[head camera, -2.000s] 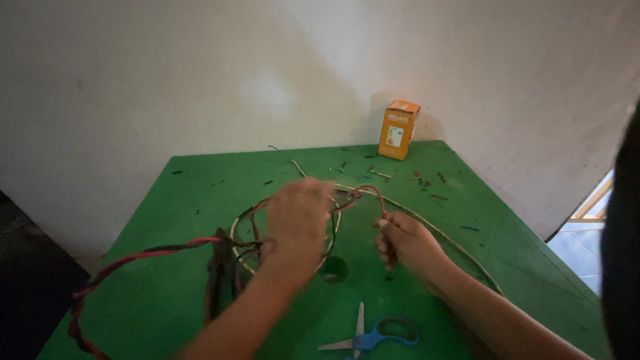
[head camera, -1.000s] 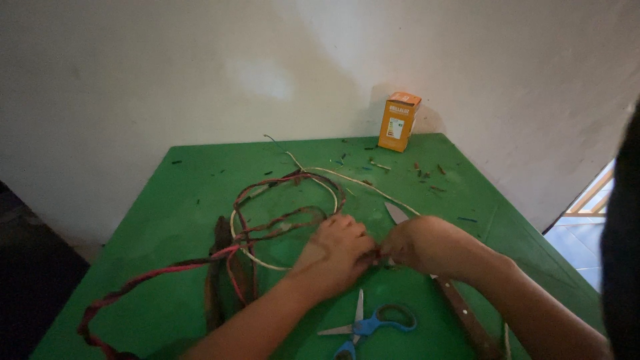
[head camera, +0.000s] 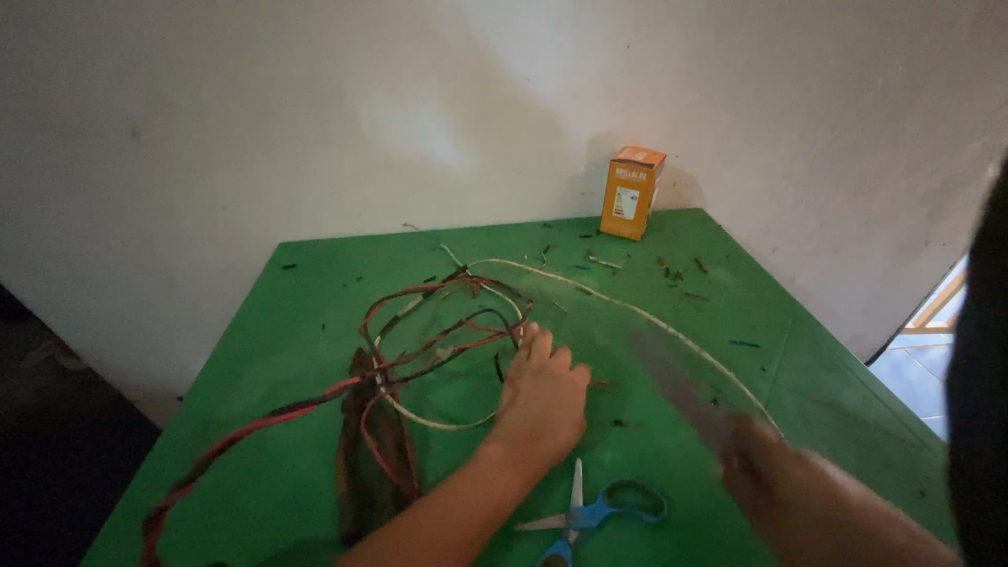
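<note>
My left hand (head camera: 547, 394) rests palm down over the right side of a coil of red and black twisted wire (head camera: 441, 346) and white cable (head camera: 614, 299); what its fingers hold, if anything, is hidden. To the right my right hand (head camera: 760, 465), blurred, grips a knife (head camera: 681, 386), its blade pointing up and left over the green table (head camera: 244, 441). Below my left hand lie scissors (head camera: 583, 516) with blue handles, their blades apart. A dark brown, long object (head camera: 366, 465) lies under the wires at the left.
An orange light bulb box (head camera: 630, 193) stands at the back edge against the wall. Small scraps of insulation (head camera: 673, 272) are scattered across the back and right of the table. The twisted wire runs off toward the front left.
My hands were together a second ago and are now apart. The knife, which lay on the table under my right forearm, is now in my right hand.
</note>
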